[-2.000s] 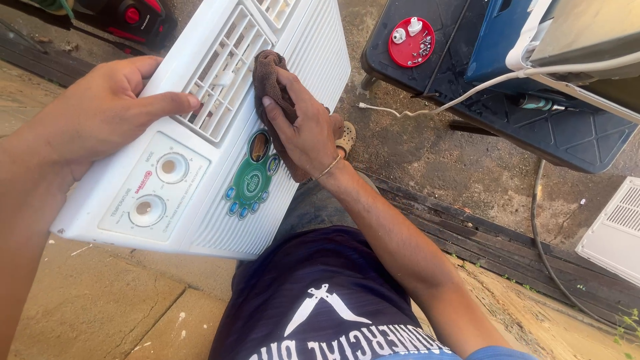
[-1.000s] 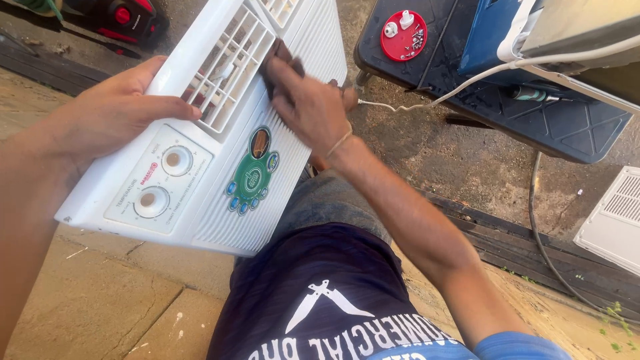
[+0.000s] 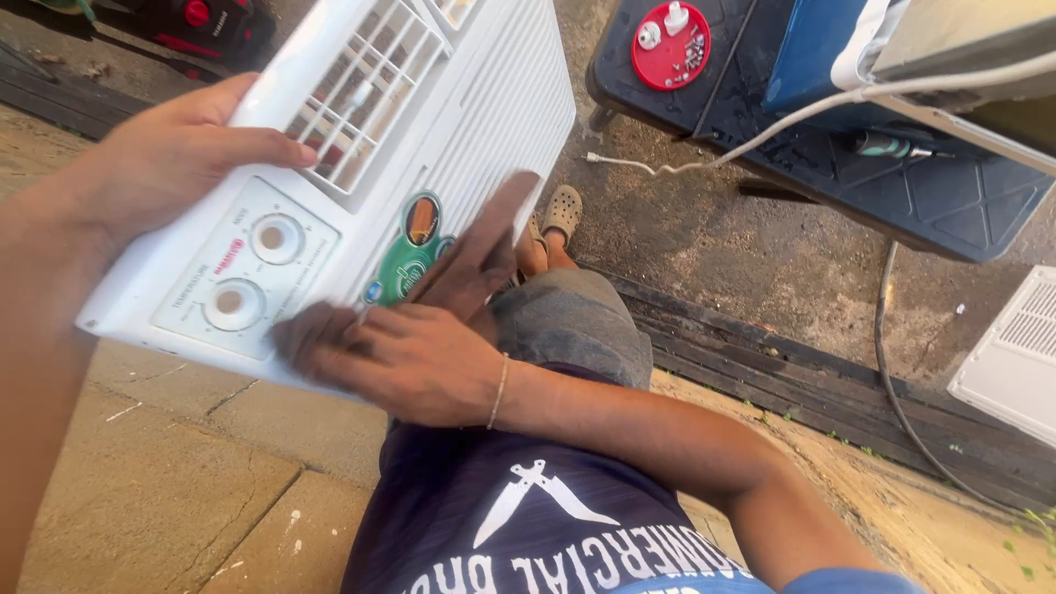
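The white plastic front panel of a window air conditioner (image 3: 495, 107) lies tilted over my lap, with louvred vents, a control plate with two knobs (image 3: 276, 239) and a green sticker (image 3: 404, 268). My left hand (image 3: 198, 157) grips its upper left edge, thumb over the vent grille (image 3: 363, 91). A brown cloth (image 3: 478, 256) is bunched in my right hand (image 3: 404, 355), which presses it on the lower edge beside the knobs; part of the cloth trails over the sticker. The right fingers are blurred by motion.
A black folding table (image 3: 742, 132) at the upper right holds a red lid (image 3: 670, 45) with screws and white knobs, a screwdriver (image 3: 895, 147) and a blue-and-white appliance body (image 3: 825, 58). Its cord (image 3: 759, 136) hangs off. A white vented panel (image 3: 1019, 346) lies right; a red-and-black machine (image 3: 194, 33) stands upper left.
My right hand has moved with the cloth from beside the vent grille down to the panel's lower edge near the knobs. The left hand keeps its hold on the panel.
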